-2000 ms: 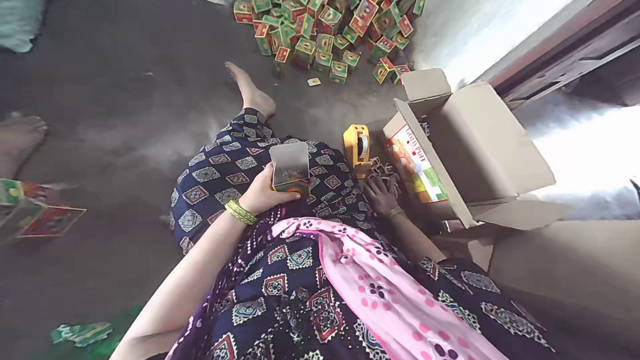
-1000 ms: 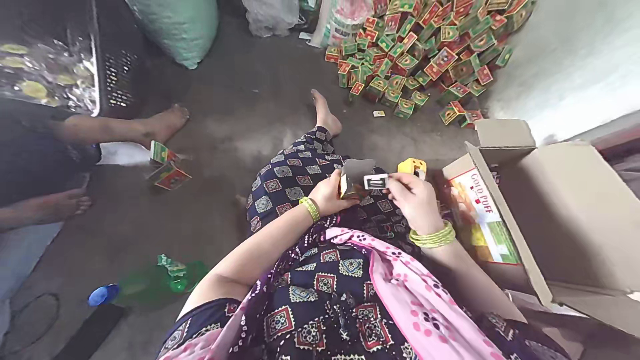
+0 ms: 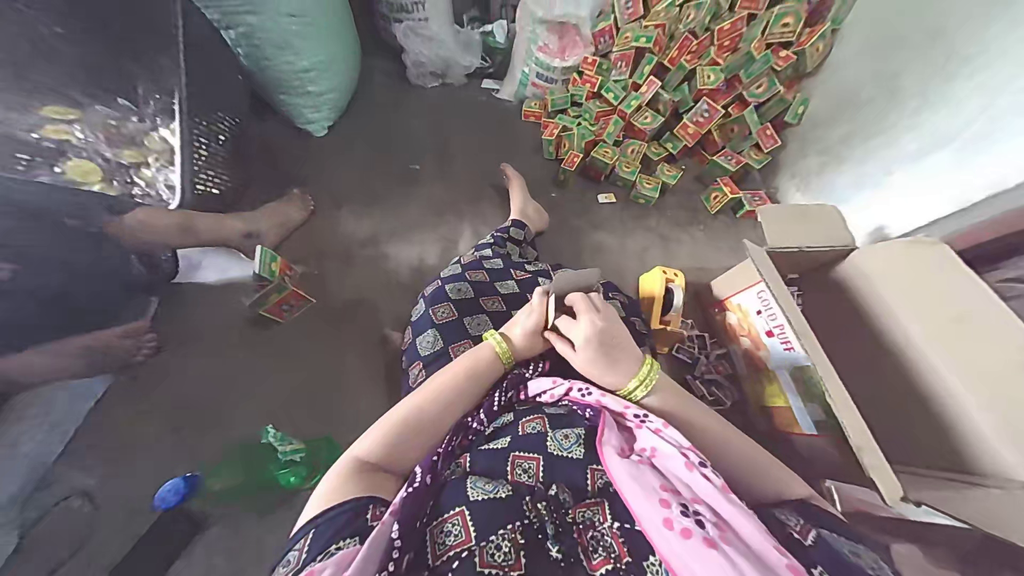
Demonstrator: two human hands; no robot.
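Over my lap, my left hand [image 3: 531,324] grips a small cardboard box [image 3: 574,281] whose grey inner flap stands up. My right hand [image 3: 596,340] is at the mouth of that box, its fingers bent over or into it; whether they hold anything is hidden. Right of my knee sits a yellow tape dispenser [image 3: 662,300] with a roll in it. Beside it lies a small heap of little pale frame-like pieces [image 3: 708,368].
A large open carton [image 3: 840,376] stands at the right. Many red and green small boxes [image 3: 688,96] are piled at the back. Another person's foot [image 3: 276,218], two small boxes [image 3: 282,302], a black crate [image 3: 182,120], a green sack [image 3: 292,56] and a green plastic bottle [image 3: 308,464] are at the left.
My right hand was down at the heap of pieces, then held a small pale piece beside the box; now it is at the box's opening and the piece is out of sight.
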